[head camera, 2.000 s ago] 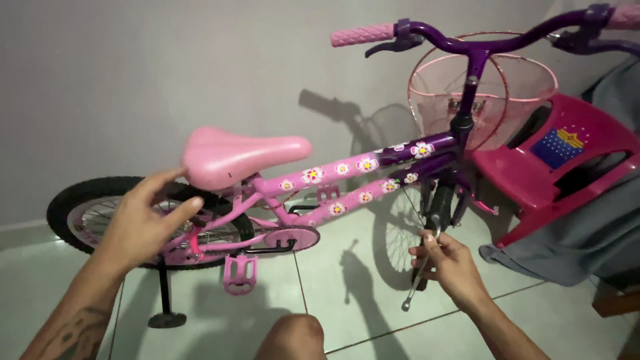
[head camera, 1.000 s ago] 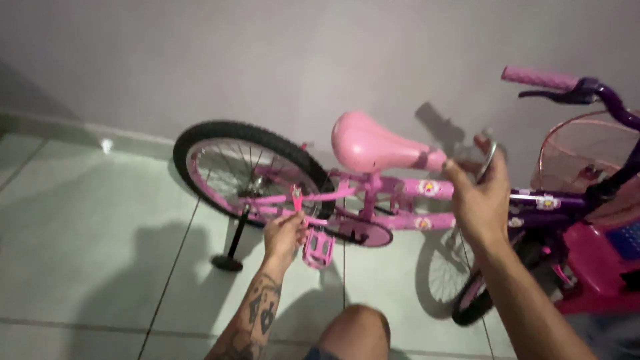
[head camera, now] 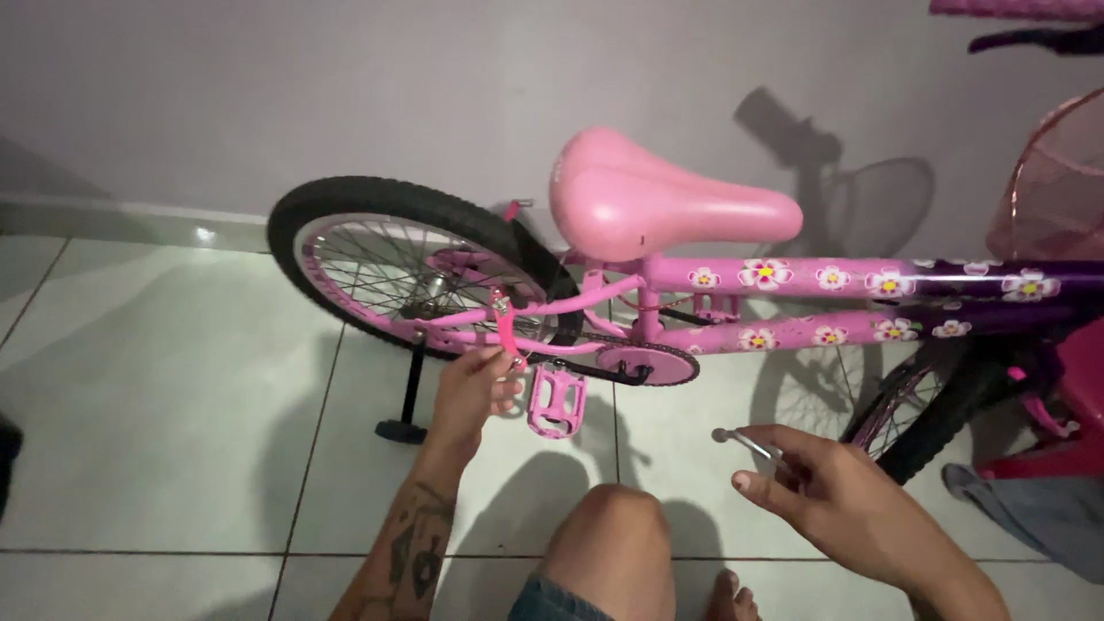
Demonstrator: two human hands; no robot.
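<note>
A child's bicycle with a pink and purple frame [head camera: 837,276] and painted flowers stands along the wall. My left hand [head camera: 474,388] pinches the lower end of a pink brake arm [head camera: 504,323] beside the rear wheel [head camera: 388,259], just left of the pink pedal [head camera: 557,401]. A pink saddle [head camera: 655,194] is above the frame. My right hand [head camera: 819,492] is below the frame, holding a slim metal wrench [head camera: 755,448] with its round end pointing left. Part of the wrench is hidden by the fingers.
The kickstand [head camera: 412,388] rests on the tiled floor [head camera: 172,371]. At the right are the front tire [head camera: 931,423], a pink plastic chair [head camera: 1069,414], gray cloth [head camera: 1018,517] and a pink basket [head camera: 1056,190]. My bent knee [head camera: 617,517] is between my arms.
My right hand has come down from beside the saddle's nose with the wrench. My left hand remains at the pink brake arm, where it was one second ago.
</note>
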